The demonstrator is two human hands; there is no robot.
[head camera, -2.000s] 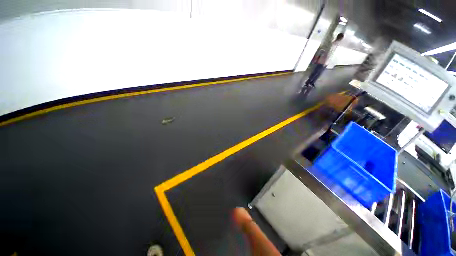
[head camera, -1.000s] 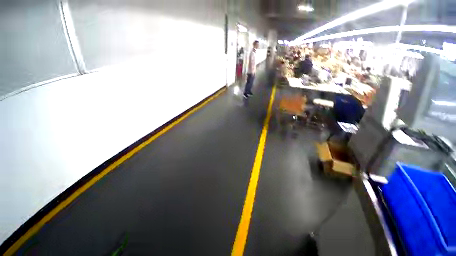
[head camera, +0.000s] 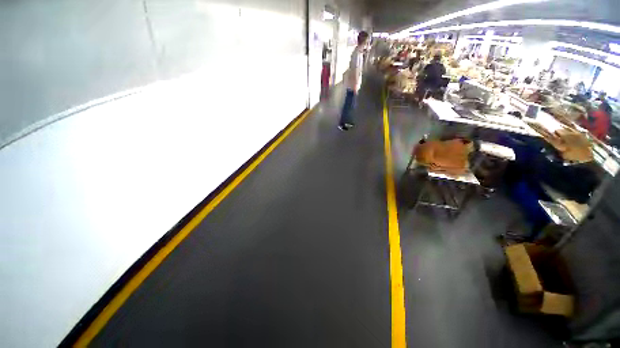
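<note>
Neither of my hands is in the picture. An open cardboard box (head camera: 527, 275) stands on the grey floor at the lower right, its flaps folded outward; its inside is dark and I cannot tell what it holds. Beyond it, a heap of brown pieces (head camera: 445, 155) lies on a small stand with thin metal legs, right of the yellow floor line. The pieces are too blurred to tell their shape.
A yellow line (head camera: 393, 231) runs ahead along the grey floor. A white wall (head camera: 170, 136) edges the left side. A person (head camera: 352, 81) stands ahead near the wall. White work tables (head camera: 476, 117), seated people and more brown pieces (head camera: 573, 144) are at right.
The view has moved forward along the aisle. The blue bins and the screen have left the picture. The cardboard box and brown heap appear nearer. A hand seen two seconds ago is gone from view.
</note>
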